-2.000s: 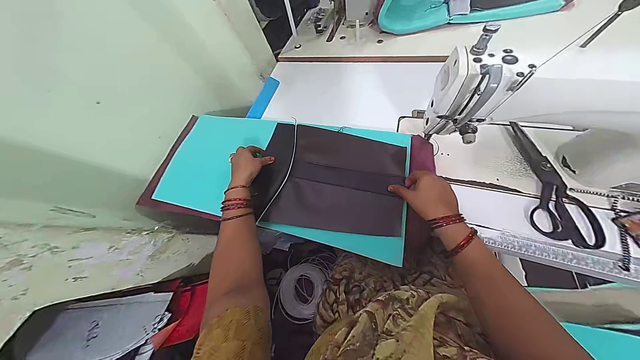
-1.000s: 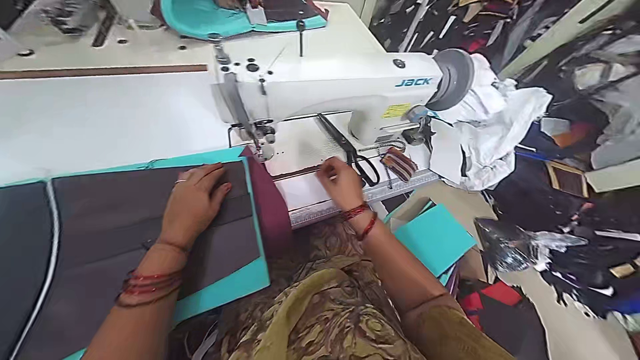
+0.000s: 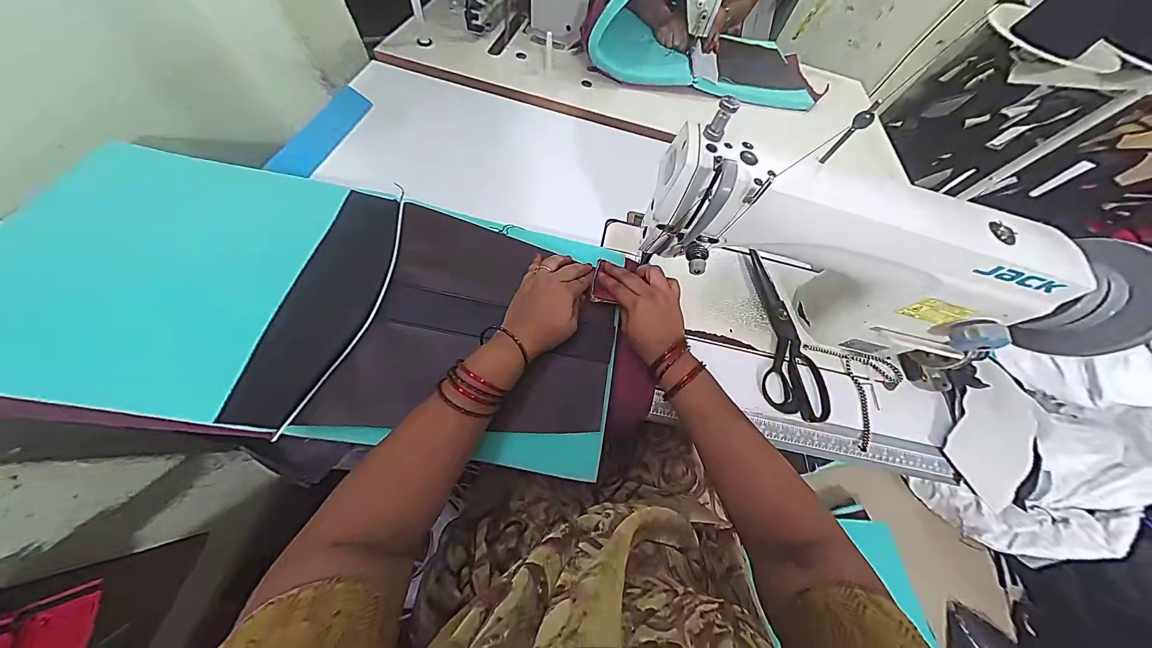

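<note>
Both my hands meet at the right edge of a dark brown fabric panel [image 3: 468,387], beside the needle area of a white sewing machine [image 3: 882,243]. A small maroon piece [image 3: 608,284] lies under the fingertips of my right hand [image 3: 643,306], pressed against the panel's edge. My left hand [image 3: 547,301] rests on the panel, its fingers touching that small piece. Turquoise foam sheet [image 3: 171,279] shows beneath and left of the panel, with maroon fabric [image 3: 633,387] at its right edge. White piping cord [image 3: 360,335] curves across the panel.
Black-handled scissors [image 3: 785,346] lie below the machine arm, beside a dark zipper chain [image 3: 862,396] and a metal ruler [image 3: 810,441]. White cloth [image 3: 1062,450] is heaped at the right. At the table behind, another person's hands [image 3: 670,27] hold turquoise-edged work [image 3: 630,58].
My right hand, near the scissors a second ago, is now at the panel's edge with the small maroon piece. My left hand stays on the panel. The view has swung back left.
</note>
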